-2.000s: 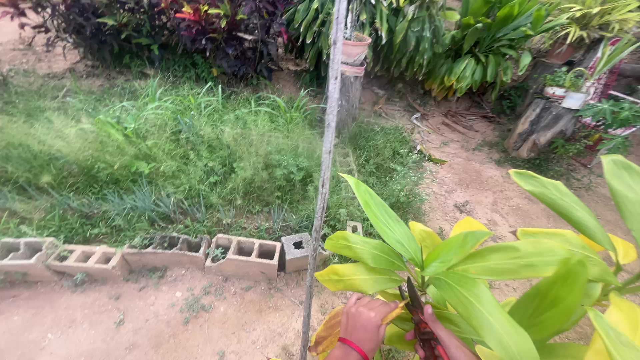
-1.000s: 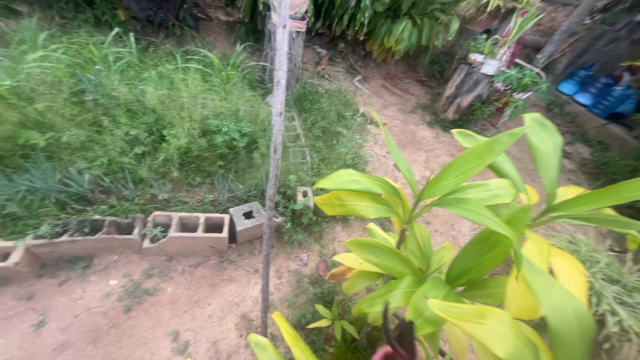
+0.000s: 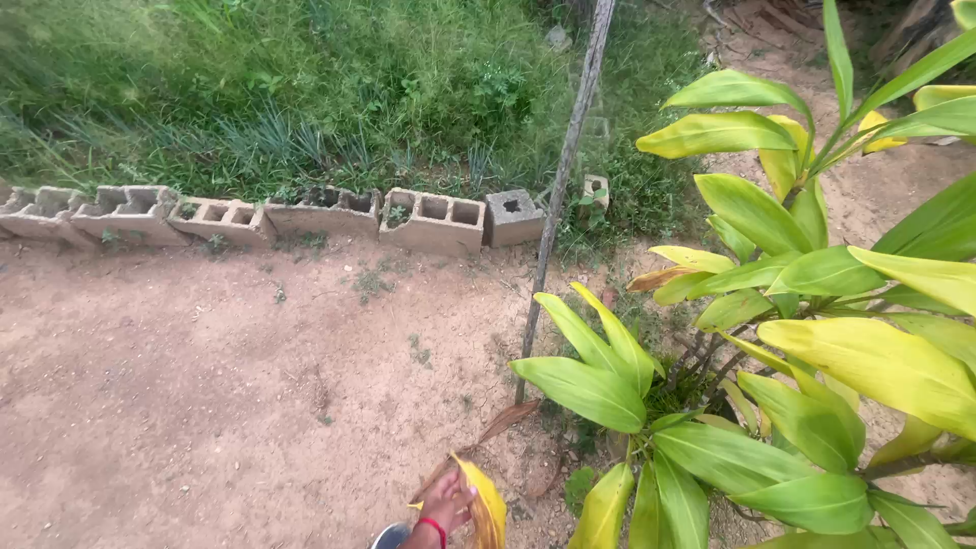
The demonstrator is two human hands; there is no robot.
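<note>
Near the bottom centre, my left hand [image 3: 445,503], with a red band at its wrist, grips withered leaves: a yellow and brown leaf [image 3: 485,503] hangs at its right side, and a dry brown leaf [image 3: 509,418] reaches up beyond the fingers. Right of the hand stands a leafy shrub [image 3: 732,473] with broad green and yellowing leaves, apart from the hand. My right hand is out of the frame, and so is the tool it held earlier.
A thin wooden pole [image 3: 568,152] rises between hand and shrub. A row of hollow concrete blocks [image 3: 431,238] borders the tall grass [image 3: 343,84]. Bare soil [image 3: 191,366] lies in front of it. Part of a shoe [image 3: 390,535] shows at the bottom edge.
Two seconds ago both hands were at the shrub, with red-handled pruning shears at the right one. Now my left hand is left of the shrub with withered leaves, and the right has left view.
</note>
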